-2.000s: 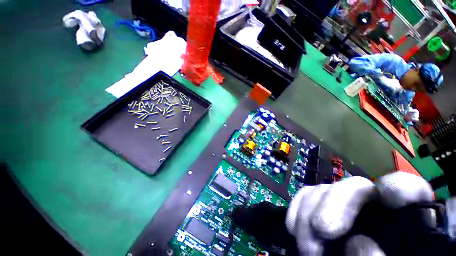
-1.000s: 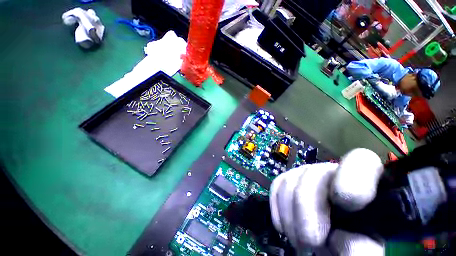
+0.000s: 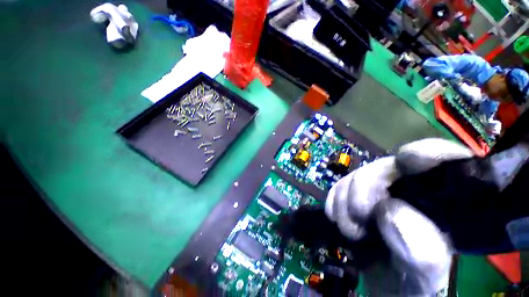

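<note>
My right hand (image 3: 388, 203), in a white knit glove, is closed around a black electric screwdriver (image 3: 446, 200). The dark, blurred front of the tool points left over the green circuit board (image 3: 296, 203). Whether its tip touches a screw cannot be told. The board lies in a black fixture frame (image 3: 223, 203) with an orange-brown block (image 3: 315, 97) at its far corner. Yellow-and-black transformers (image 3: 344, 159) stand on the board's far part. The hand and tool hide the board's right side. My left hand is not in view.
A shallow black tray (image 3: 165, 152) of loose screws lies left of the fixture on the green bench. White cloth, a red-wrapped post (image 3: 246, 43) and black bins (image 3: 313, 55) stand beyond. A person in blue works at a board on an orange-red mat, upper right.
The view has shifted, so the tray and board sit further right and higher. My right hand has tilted with the screwdriver, uncovering more of the board's near part.
</note>
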